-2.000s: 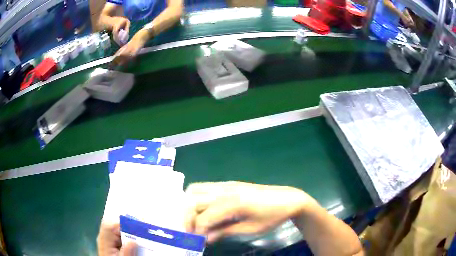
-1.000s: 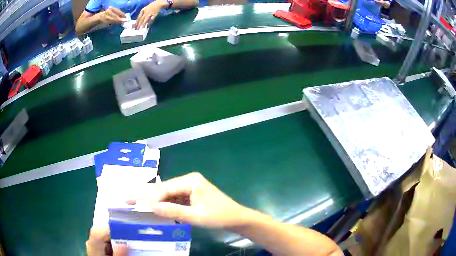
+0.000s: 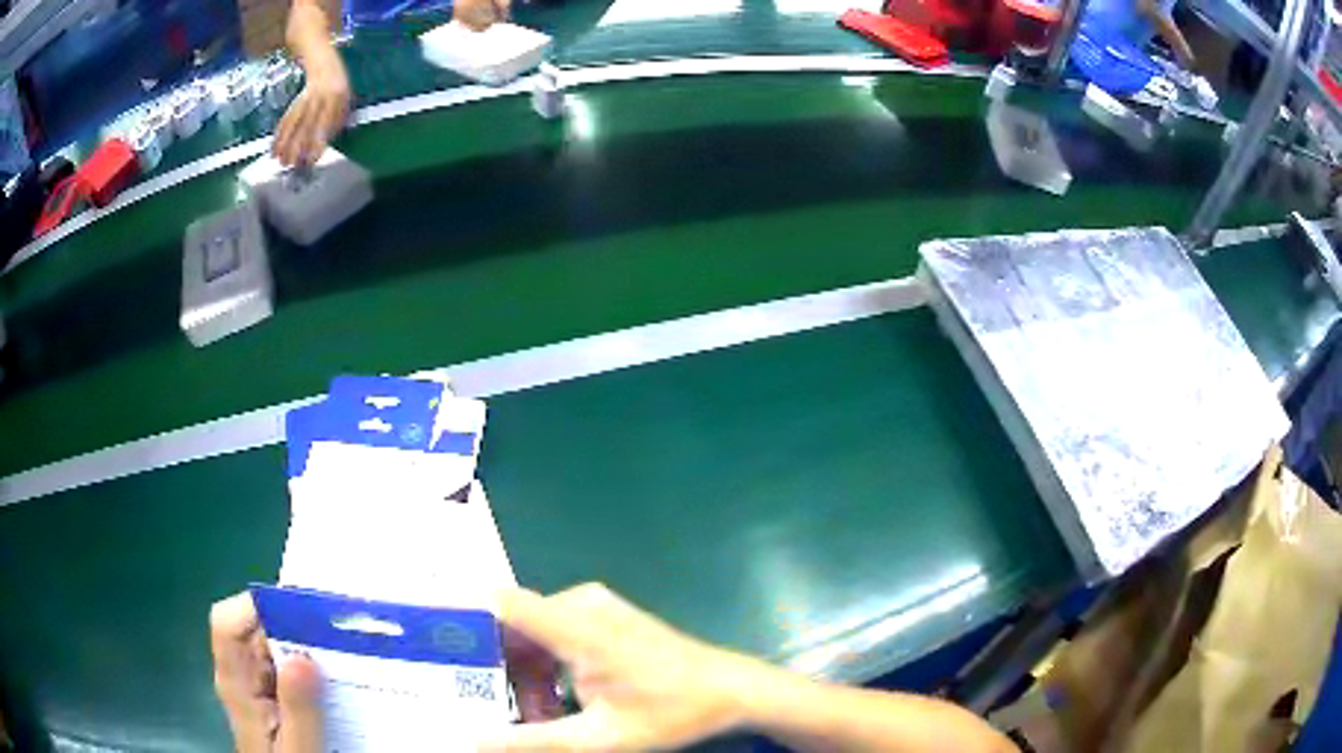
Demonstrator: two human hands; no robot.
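A white carton with a blue hang-tab end (image 3: 386,665) is held upright low in the view, its slot and a small printed code facing me. My left hand (image 3: 265,684) grips its left side, thumb on the front. My right hand (image 3: 596,669) holds its right side; some of its fingers are hidden behind the carton. Behind it a pile of flat white cartons with blue ends (image 3: 386,508) lies on the green belt, the blue ends pointing away from me.
A wrapped grey-white slab (image 3: 1119,390) lies at right above torn brown paper (image 3: 1251,603). Pale grey trays (image 3: 228,272) ride the far belt lane, where another person's hand (image 3: 314,121) touches one. Red bins (image 3: 957,27) and a metal post (image 3: 1251,133) stand across the belt.
My right hand has moved from above the carton's top edge to its right side. The grey trays have moved left along the belt, and the opposite person's hand has reached down to one.
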